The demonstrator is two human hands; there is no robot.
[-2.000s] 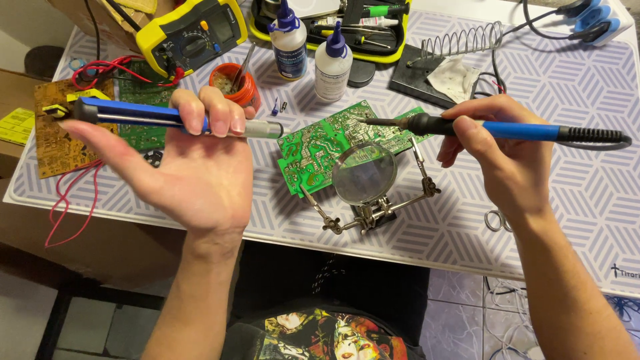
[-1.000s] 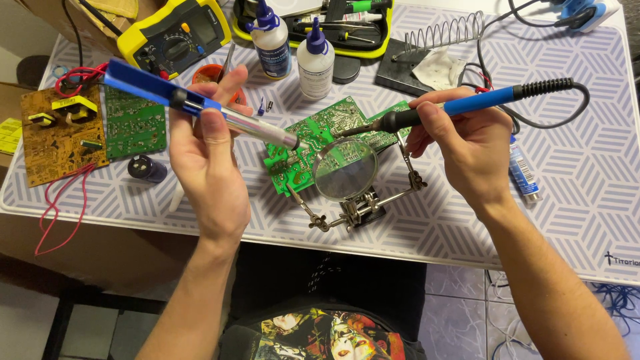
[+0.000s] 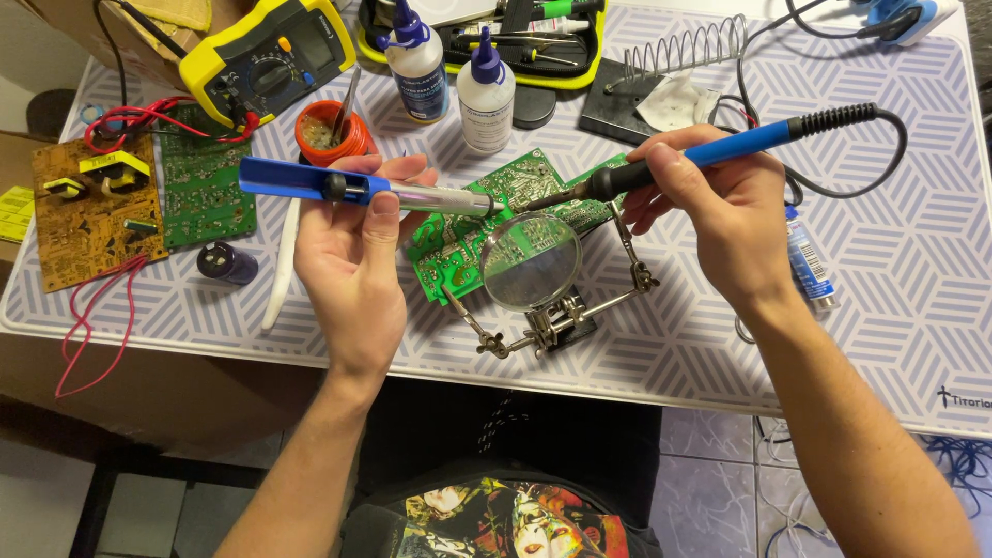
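My left hand (image 3: 356, 256) holds a blue and silver solder sucker (image 3: 442, 198), its black nozzle over a green circuit board (image 3: 449, 240). My right hand (image 3: 717, 201) grips a blue soldering iron (image 3: 736, 146) by its handle. The iron's tip points left, close to the nozzle at the board; whether the two touch I cannot tell. Alligator clips of a helping-hands stand (image 3: 554, 322) hold the board. The stand's round magnifying glass (image 3: 532, 262) covers part of the board's lower edge.
A yellow multimeter (image 3: 267, 66), an orange pot (image 3: 332, 133) and two bottles (image 3: 487, 101) stand behind my left hand. A coiled iron holder (image 3: 682, 53) is at the back right. Brown (image 3: 93, 209) and green boards (image 3: 205, 186) and a capacitor (image 3: 226, 263) lie left; a tube (image 3: 811, 260) lies right.
The solder sucker has gone from a raised, slanted pose to nearly level, its nozzle now beside the iron's tip. My left fingers have closed around it from a more open palm.
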